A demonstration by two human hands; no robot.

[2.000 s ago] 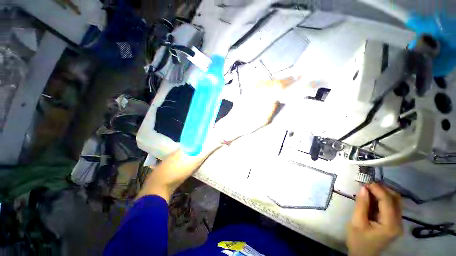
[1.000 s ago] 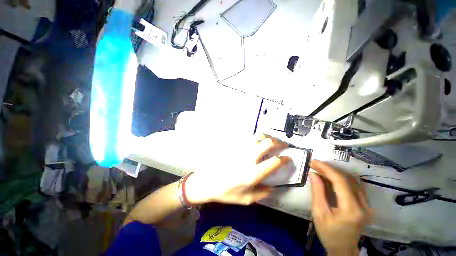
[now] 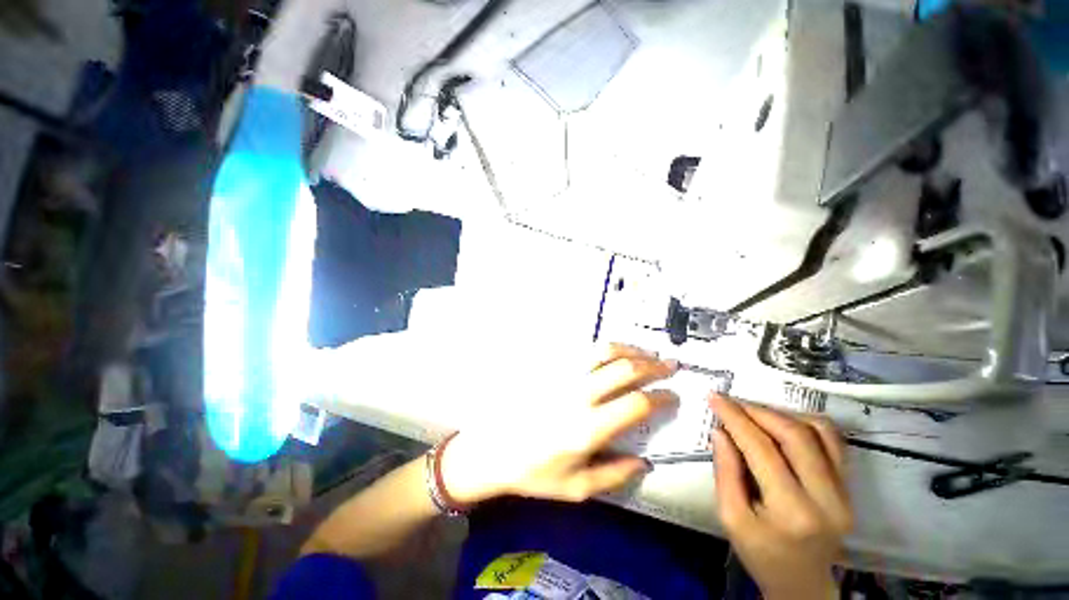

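A pale pocket piece with dark edges [image 3: 686, 424] lies flat on the table in front of the sewing machine [image 3: 873, 281]. My left hand [image 3: 569, 428] rests on its left part with the fingers spread. My right hand [image 3: 780, 469] touches its right edge with thumb and fingertips close together. The presser foot area [image 3: 709, 325] is just beyond the piece, and the piece is not under it. Part of the piece is hidden by my fingers.
The bright blue lamp head [image 3: 260, 281] hangs at left. Dark pocket pieces [image 3: 381, 264] lie beside it. Another pale piece [image 3: 574, 56] lies at the back. Black snips [image 3: 982, 474] lie at right. A white tag [image 3: 348, 103] shows at upper left. Glare washes out the table's middle.
Since two seconds ago, my left hand has moved from near the lamp onto the piece, and my right hand has come to its edge. Over the last second both hands have barely moved.
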